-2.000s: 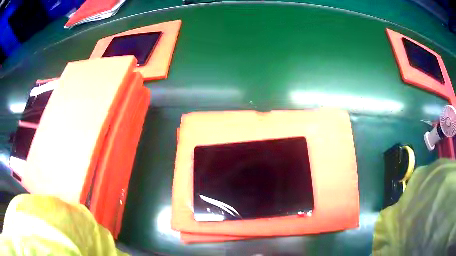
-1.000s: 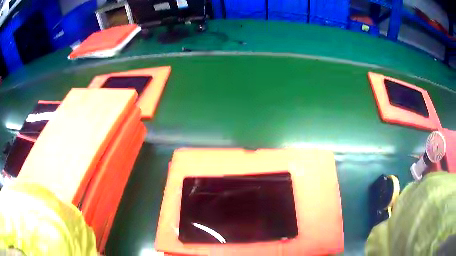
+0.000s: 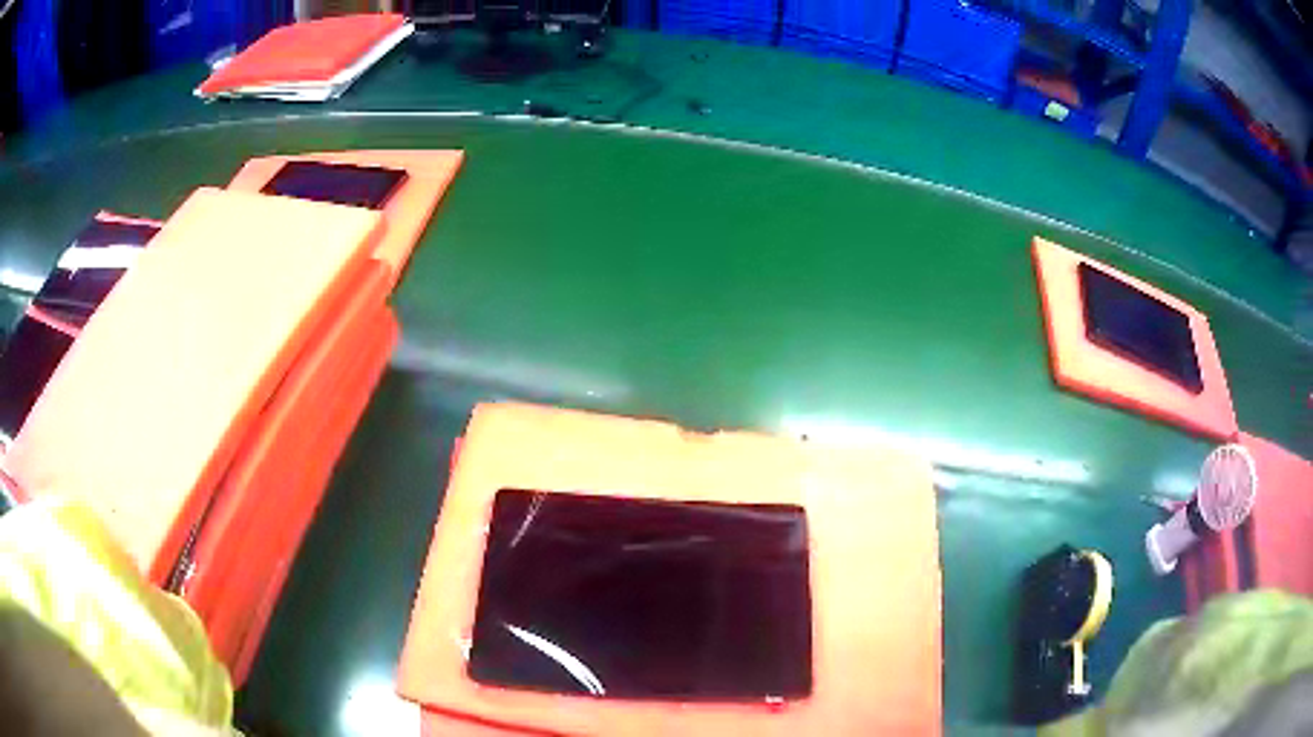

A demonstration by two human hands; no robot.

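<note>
A tablet [image 3: 641, 598] with a glossy black face lies on an orange foam sheet [image 3: 878, 576] in front of me. White glare streaks show at its lower left. A second foam edge shows under the sheet. Yellow sleeves show at the lower left [image 3: 108, 612] and lower right [image 3: 1210, 670]. Neither of my hands is in the picture; both are out of view past the bottom edge.
Stacked foam sheets [image 3: 202, 346] stand at left, beside dark tablets [image 3: 94, 267]. Foam sheets with tablets lie farther back, left [image 3: 339, 183] and right [image 3: 1138, 324]. A tape dispenser [image 3: 1058, 619], mini fan [image 3: 1207, 507] and red stack [image 3: 1282, 518] are at right.
The view has tilted and shifted, first up and then slightly rotated. The tablet still lies on its foam sheet. The right sleeve shows lower and smaller at the bottom right corner.
</note>
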